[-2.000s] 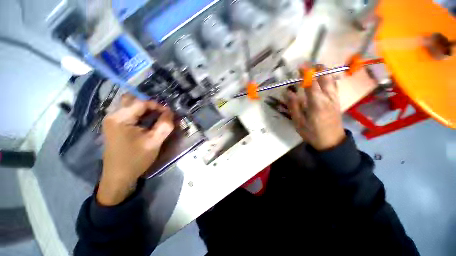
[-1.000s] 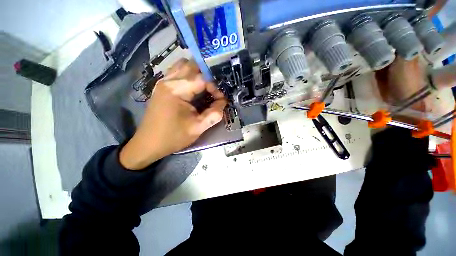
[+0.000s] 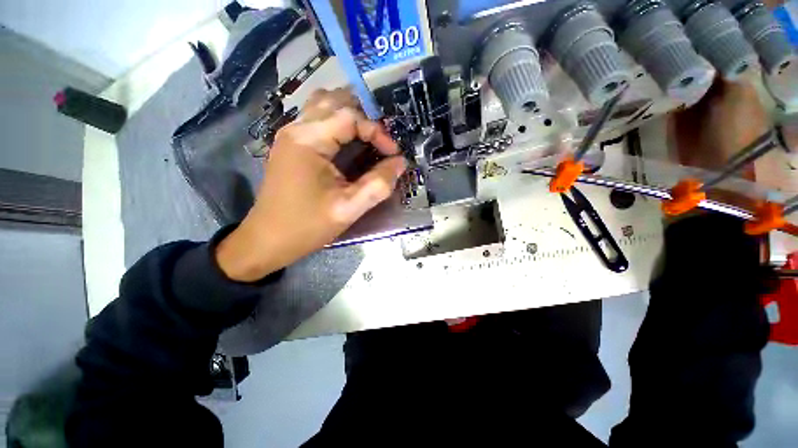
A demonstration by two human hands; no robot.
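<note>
The overlock machine (image 3: 391, 35) has a blue-and-white head with an "M 900" label. My left hand (image 3: 319, 175) is at the needle and presser foot area (image 3: 429, 131), over the cloth plate. Its thumb and index fingertips are close together beside the needles; no thread can be made out between them. My right hand (image 3: 722, 122) is behind the tape guide rod (image 3: 612, 183), below the tension dials (image 3: 667, 54) at the right. Its fingers are hidden by the dials. Black thread snips (image 3: 595, 232) lie on the table right of the rectangular opening.
A grey fabric piece (image 3: 206, 144) lies left of the machine. A black thread spool (image 3: 91, 109) is at the far left. Orange clips (image 3: 567, 175) sit on the guide rod. The white table's front edge (image 3: 490, 297) runs before me. Red plastic (image 3: 781, 315) shows at the right.
The view has swung and steadied, with the machine nearer. My right hand has moved from beside the guide rod to behind it, below the dials. My left hand stays by the needles.
</note>
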